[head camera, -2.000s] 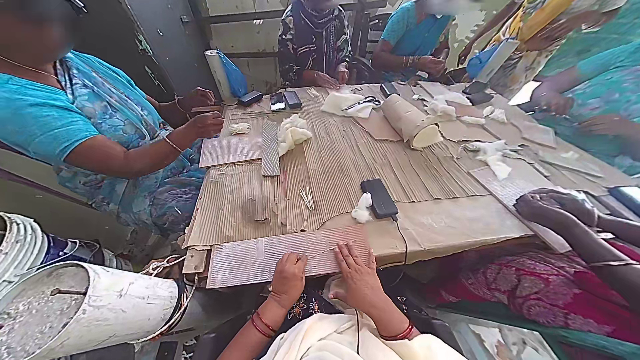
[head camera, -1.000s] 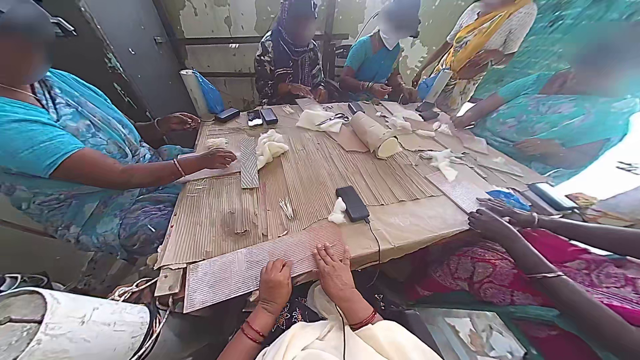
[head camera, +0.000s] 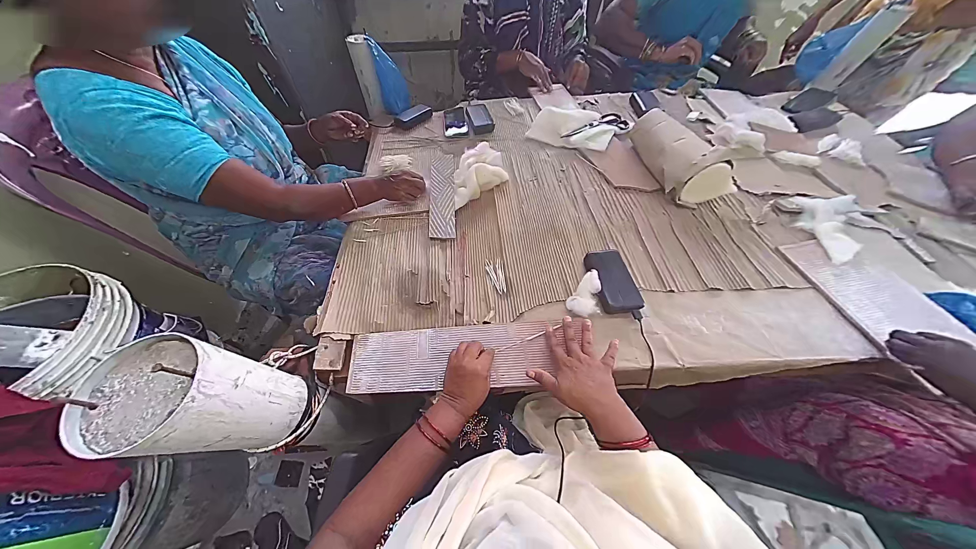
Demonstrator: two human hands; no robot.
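A ribbed flat board (head camera: 396, 358) lies along the near edge of the table. My left hand (head camera: 469, 374) is closed at the board's middle, its fingertips on one end of a thin whitish strand (head camera: 526, 340). Over the board's right end my right hand (head camera: 577, 364) lies flat, palm down, fingers spread, at the strand's other end. Just beyond that hand are a tuft of white cotton (head camera: 585, 294) and a black box-shaped device (head camera: 614, 280) with a cable. Several thin white sticks (head camera: 496, 277) lie farther left on the corrugated cardboard.
Corrugated cardboard (head camera: 549, 229) covers the table. A co-worker's hand (head camera: 402, 185) is at the left beside a patterned strip (head camera: 442, 198) and cotton (head camera: 479, 174). Scissors (head camera: 598, 124) and a cardboard roll (head camera: 679, 156) lie farther back. Another person's hand (head camera: 934, 362) is at right; buckets (head camera: 191, 396) stand lower left.
The view has shifted. The co-worker at the right, who reached over the table a second ago, now shows only a hand near the board's edge. My hands stay on the ribbed board.
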